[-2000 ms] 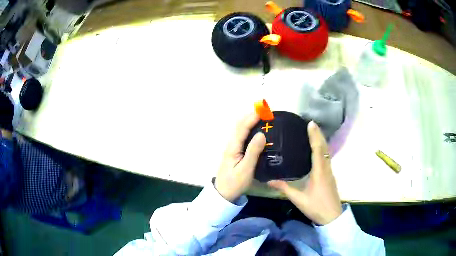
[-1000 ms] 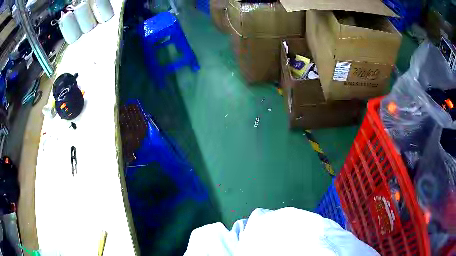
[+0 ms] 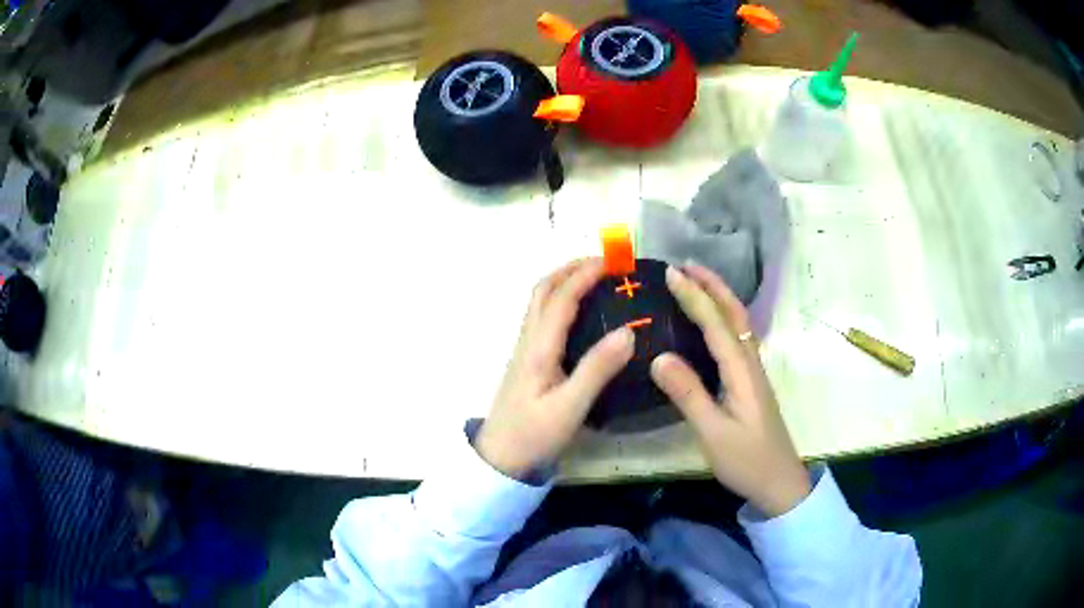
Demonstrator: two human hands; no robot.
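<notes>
A black speaker [image 3: 630, 311] is at the bench's near edge, its orange + and − marks facing up and its orange strap [image 3: 617, 249] pointing away from me. My left hand [image 3: 549, 374] grips its left side, thumb beside the − mark. My right hand [image 3: 728, 386] grips its right side, thumb and fingers on the fabric; a ring shows on one finger. The speaker's underside is hidden. A crumpled grey and light purple cloth [image 3: 725, 226] lies just behind the speaker, to the right.
On the cream bench [image 3: 262, 273] stand a black speaker [image 3: 485, 131], a red speaker [image 3: 626, 95] and a navy speaker [image 3: 695, 26] at the back. A green-nozzled bottle [image 3: 808, 133], a wooden-handled awl [image 3: 880, 352] and snips [image 3: 1031, 267] are at the right. A dark speaker [image 3: 21, 312] is far left.
One second ago the view faced the floor, boxes and a red basket, with no hands showing. Now it faces the bench. Compared with two seconds ago, my right-hand fingers lie further over the speaker's top.
</notes>
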